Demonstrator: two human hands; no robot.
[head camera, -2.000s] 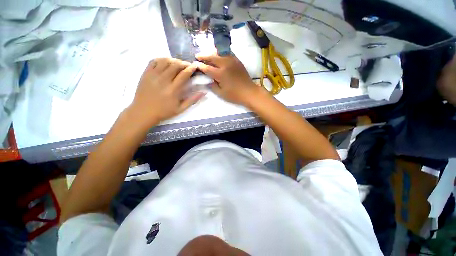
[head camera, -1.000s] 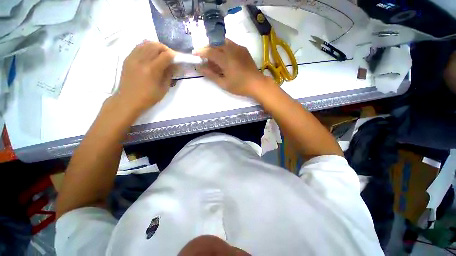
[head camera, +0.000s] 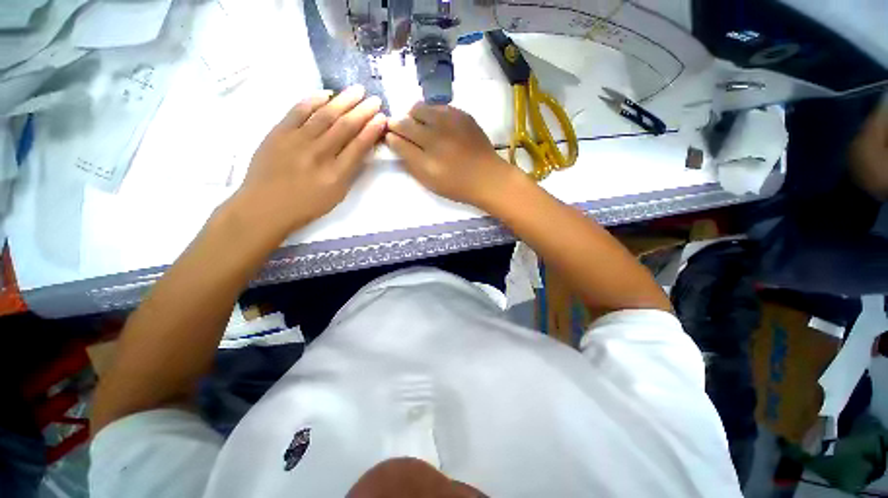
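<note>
My left hand (head camera: 314, 160) lies flat with its fingers together just below the needle area (head camera: 388, 60) of the sewing machine. My right hand (head camera: 446, 154) is beside it, its curled fingertips meeting the left fingertips. A small pale piece shows just below where the fingertips meet; the hands mostly hide it, and its shape is unclear. A dark grey strip (head camera: 341, 56) runs from the machine down to my left fingers. Whether either hand pinches the work cannot be made out.
Yellow-handled scissors (head camera: 534, 117) and small dark snips (head camera: 635, 112) lie right of my right hand. A small brown square (head camera: 694, 158) and crumpled white cloth (head camera: 750, 151) are at the right edge. Pale cut pieces (head camera: 122, 27) and a marked paper (head camera: 122, 117) lie left.
A second ago the hands were apart with a white piece between them; now they have come together and the left hand lies flatter near the needle. The view has shifted slightly.
</note>
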